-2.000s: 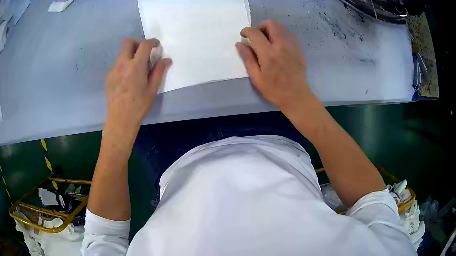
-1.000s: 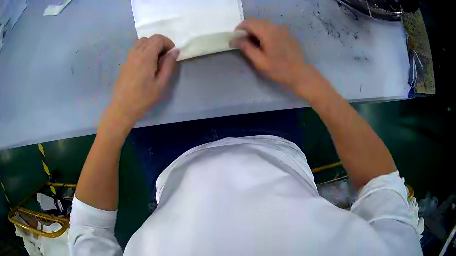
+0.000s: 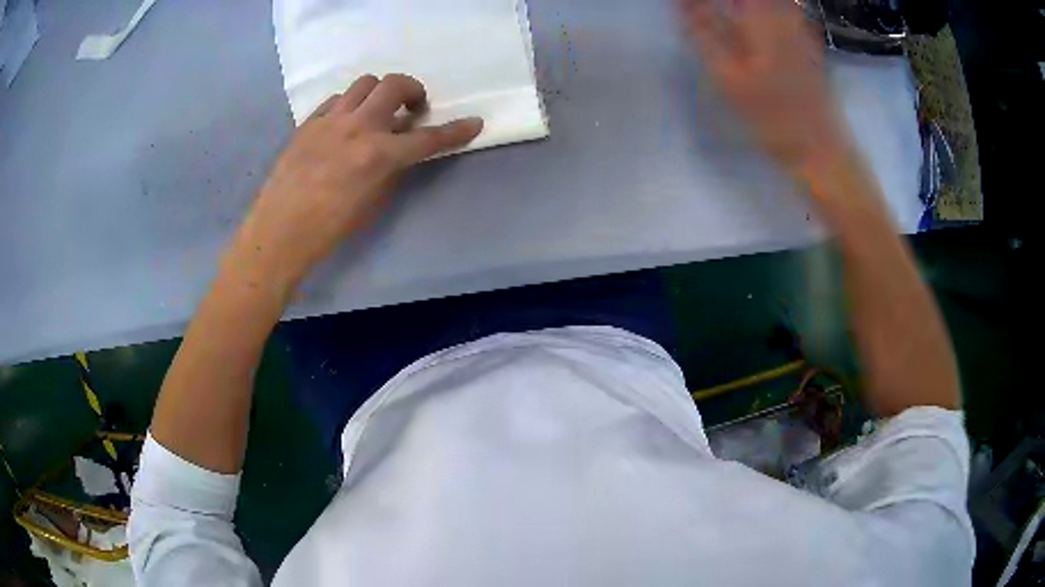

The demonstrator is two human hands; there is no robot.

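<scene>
A cream cut fabric panel, its near edge folded over, lies on the pale grey table at the top centre, cut off by the picture's top edge. My left hand rests on its near left part, fingers curled and thumb lying along the folded edge; it presses on the cloth. My right hand is blurred at the upper right, off the panel, and no object shows in it; its fingers are too blurred to make out clearly.
A white strip lies at the upper left. A dark rounded object stands at the upper right near the perforated board. A yellow-railed basket holding white cloth is at the lower left; another yellow rail shows at the lower right.
The panel's near edge has been folded back and lies flat. My right hand has let go and moved to the upper right. My left hand has stayed on the panel's near edge.
</scene>
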